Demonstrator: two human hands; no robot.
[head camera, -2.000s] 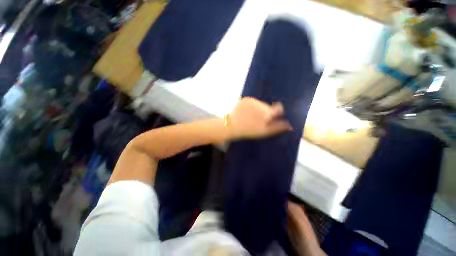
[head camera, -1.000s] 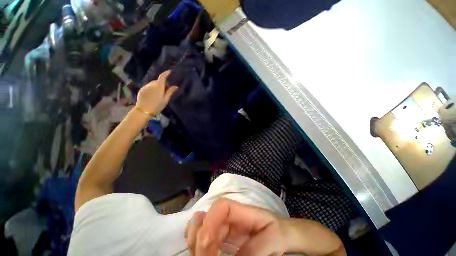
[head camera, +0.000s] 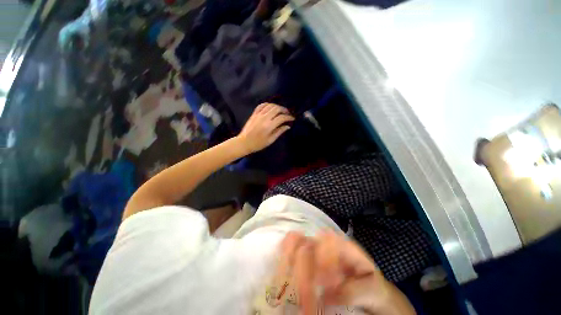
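Note:
My left hand (head camera: 266, 128) is stretched out over the dark navy cloth (head camera: 241, 64) piled in a crate beside the table. Its fingers are bent and point toward the table; whether they grip any cloth cannot be told. My right hand (head camera: 332, 271) is blurred, close in front of my chest, with its fingers loosely apart and nothing visible in it. The metal plate of the sewing machine (head camera: 529, 178) shows at the right, lit brightly. Another navy piece (head camera: 523, 277) lies at the lower right.
The white table (head camera: 455, 67) has a metal-coloured front edge (head camera: 403, 132) running diagonally beside my lap (head camera: 344, 191). A red rim (head camera: 298, 176) shows by my knee. Scraps (head camera: 151, 111) litter the floor at the left, with a blue heap (head camera: 101, 200) further down.
The navy panel held earlier at the table edge is gone from both hands. Since the last frame, my left hand has moved right, nearer the table, and my right hand's fingers have loosened.

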